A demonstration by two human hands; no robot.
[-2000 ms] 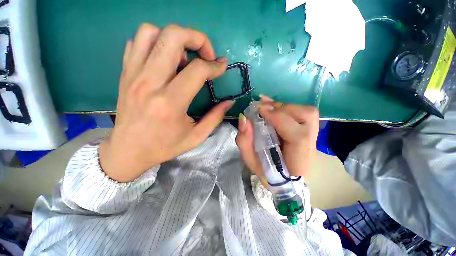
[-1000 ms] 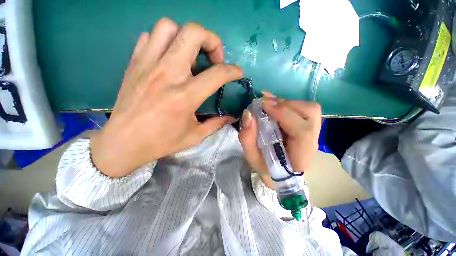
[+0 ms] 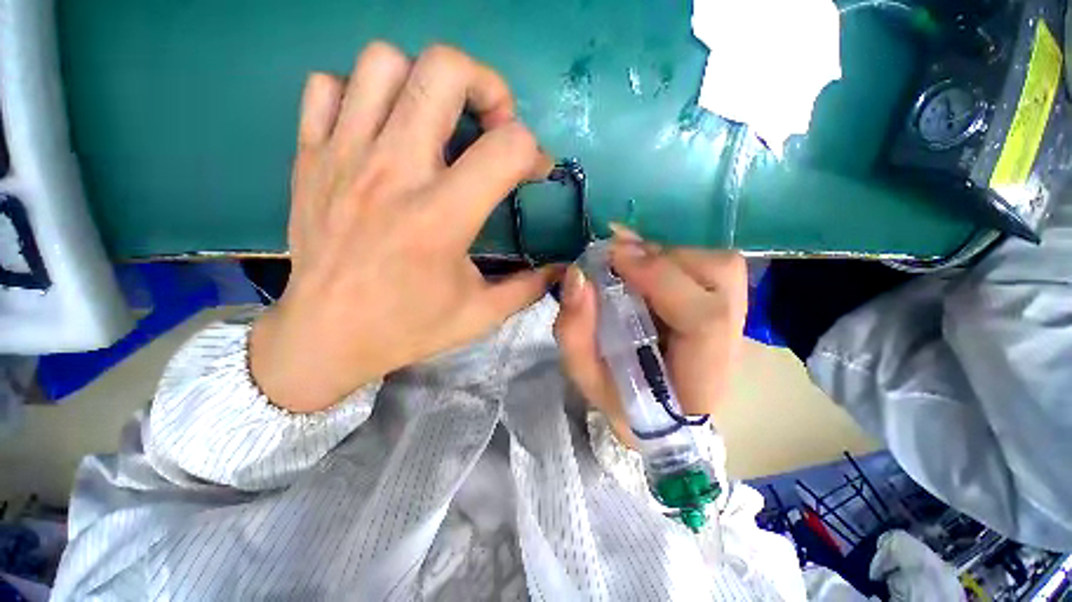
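A small black open frame with rounded corners is at the front edge of the green mat. My left hand holds it between thumb and index finger, at its upper and lower left corners. My right hand holds a clear dispensing syringe like a pen, its green adapter head pointing back toward my sleeve. The syringe's front end is at the frame's lower right corner. My fingers partly cover that end, and I cannot make out the needle tip clearly.
A white foam tray with black frames is at the left edge. A white irregular sheet lies at the back of the green mat. A dark dispenser with a round gauge stands at right, beside another person's grey-white sleeve.
The frame has turned slightly and stands more upright in the picture. My left index finger has shifted left and up along it. The white sheet and foam tray sit slightly further left and up in view.
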